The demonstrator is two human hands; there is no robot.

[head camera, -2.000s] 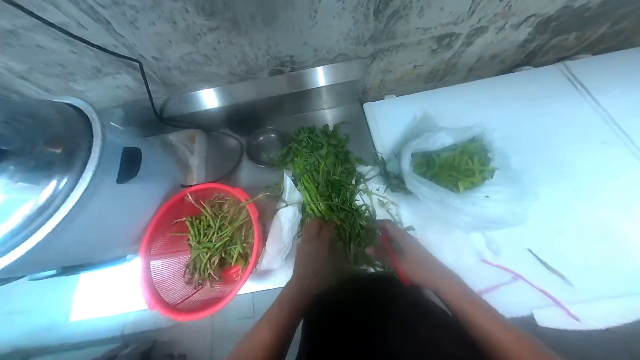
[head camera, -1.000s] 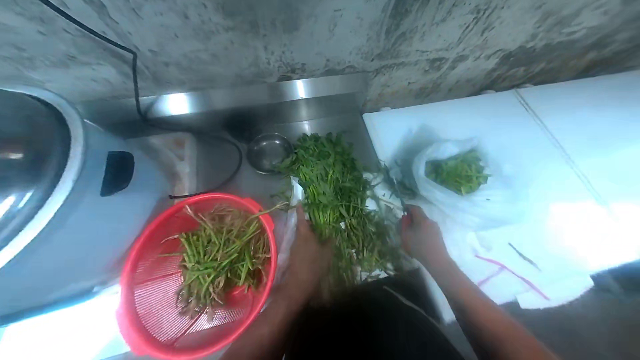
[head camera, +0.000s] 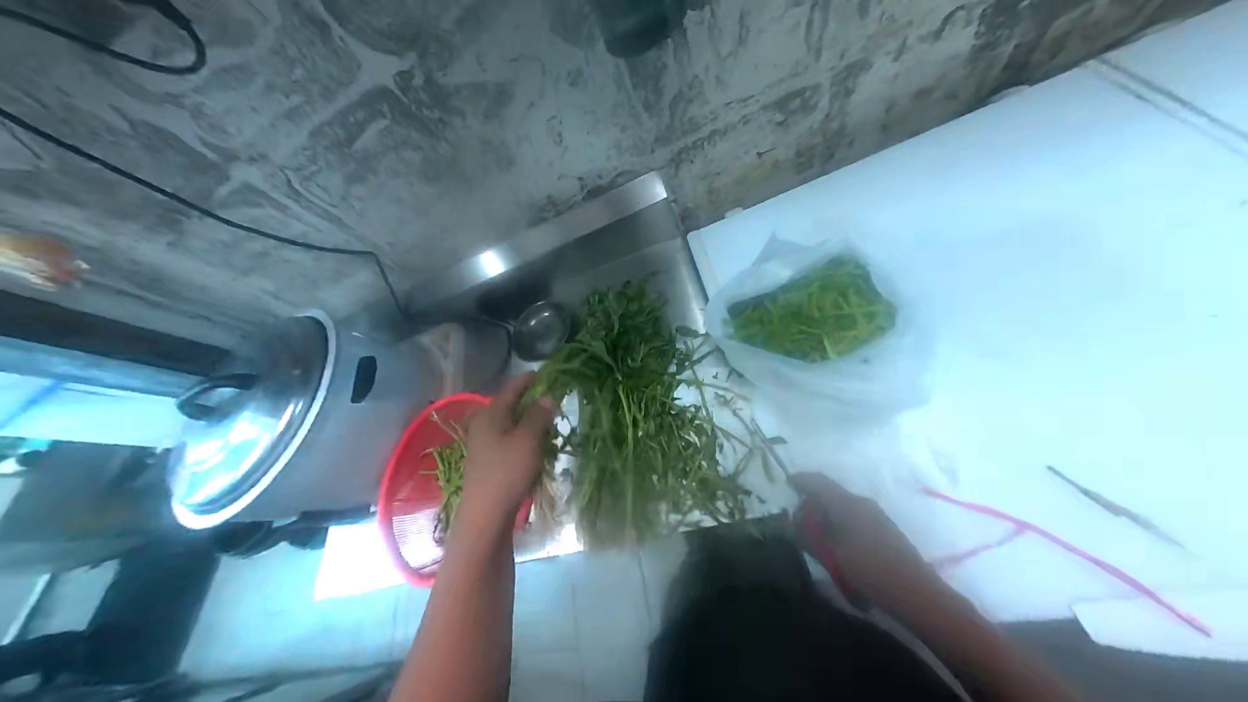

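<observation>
A large heap of leafy green stems lies at the centre on the metal counter. My left hand is at the heap's left side, over the edge of the red plastic colander, with a bunch of leafy stems in its grip. Cut stems lie in the colander, partly hidden by my left forearm. My right hand, low and right of the heap, grips a red-handled tool; its thin blade points toward the greens, and blur hides its exact kind.
A clear plastic bag of cut greens stands on the white surface at right, near pink strings. A small metal bowl is behind the colander. A big lidded metal pot stands at left; a black cable crosses the wall.
The view has swung round noticeably. My left hand has moved from the bottom of the heap to its left side near the colander, holding a bunch. My right hand still has the red-handled tool.
</observation>
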